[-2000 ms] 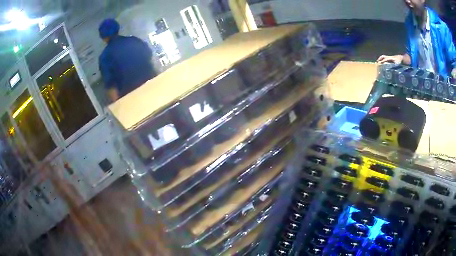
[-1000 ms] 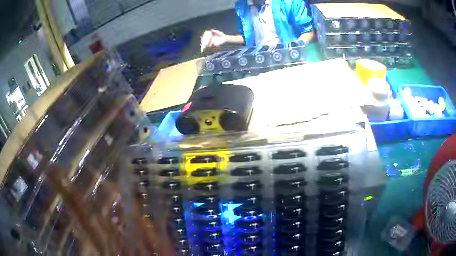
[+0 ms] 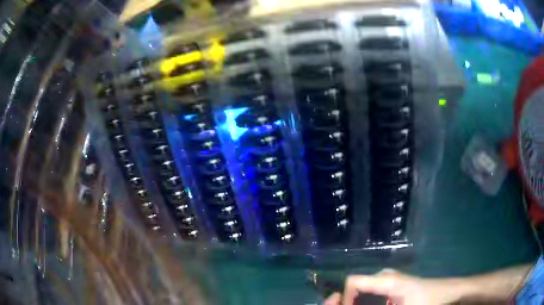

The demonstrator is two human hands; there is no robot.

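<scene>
A clear component tray [image 3: 358, 149] holds columns of black components [image 3: 337, 156], each with a small shiny metal tab. It leans in front of me, with blue light and a yellow label showing through. My right hand [image 3: 388, 287] is at the bottom edge, partly cut off, just below the tray's lower edge. Its fingers are closed around a dark, thin thing with a small shiny tip, which looks like the test probe [image 3: 329, 279]. A bit of skin beside it looks like part of the same hand. My left hand is not in view.
Stacked clear trays [image 3: 45, 137] stand at the left, blurred behind brown strands. A red fan [image 3: 528, 134] is at the right edge. A small clear case [image 3: 484, 164] lies on the green mat [image 3: 471, 220]. A blue bin [image 3: 489, 27] shows at top right.
My view has turned right and tilted down. The tray now fills the middle and its lower edge shows. My right hand has come into view at the bottom. The person opposite has left the view.
</scene>
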